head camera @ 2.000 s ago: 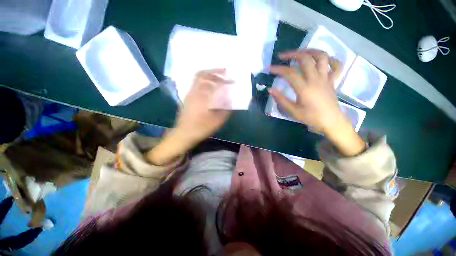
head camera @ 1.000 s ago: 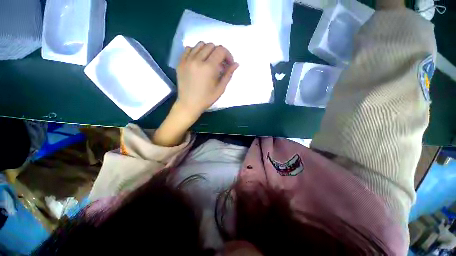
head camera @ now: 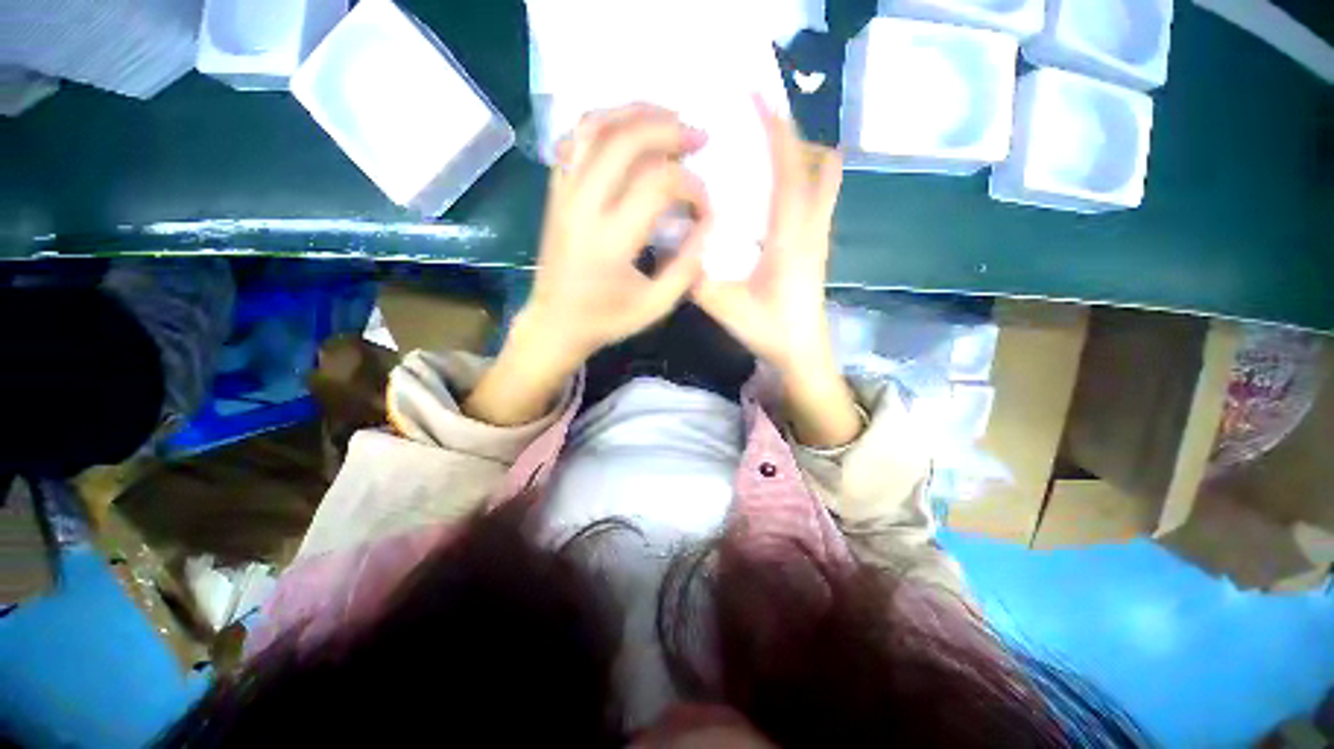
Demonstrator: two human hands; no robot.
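A pile of bright white sheets point(head camera: 644, 59) lies at the top centre, overexposed. My left hand point(head camera: 622, 220) is over its lower part, fingers curled. A small greyish-white patch shows between its thumb and fingers; I cannot tell whether it is a held product. My right hand point(head camera: 783, 264) is beside it at the sheets' right edge, blurred, fingers up and thumb towards my left hand. Whether it holds anything is unclear. A white tray with an oval recess point(head camera: 398, 106) sits tilted left of the sheets.
Several white trays point(head camera: 931, 95) stand at the right, some at the top edge. Another tray point(head camera: 271, 37) and a ribbed tray stack point(head camera: 103, 37) are at the top left. A white scrap point(head camera: 806, 81) lies right of the sheets. An open carton point(head camera: 1127, 395) is below the table edge.
My right hand has come back from the far upper right to beside my left hand. My left hand remains over the sheets. The view has shifted, and more trays show at the right.
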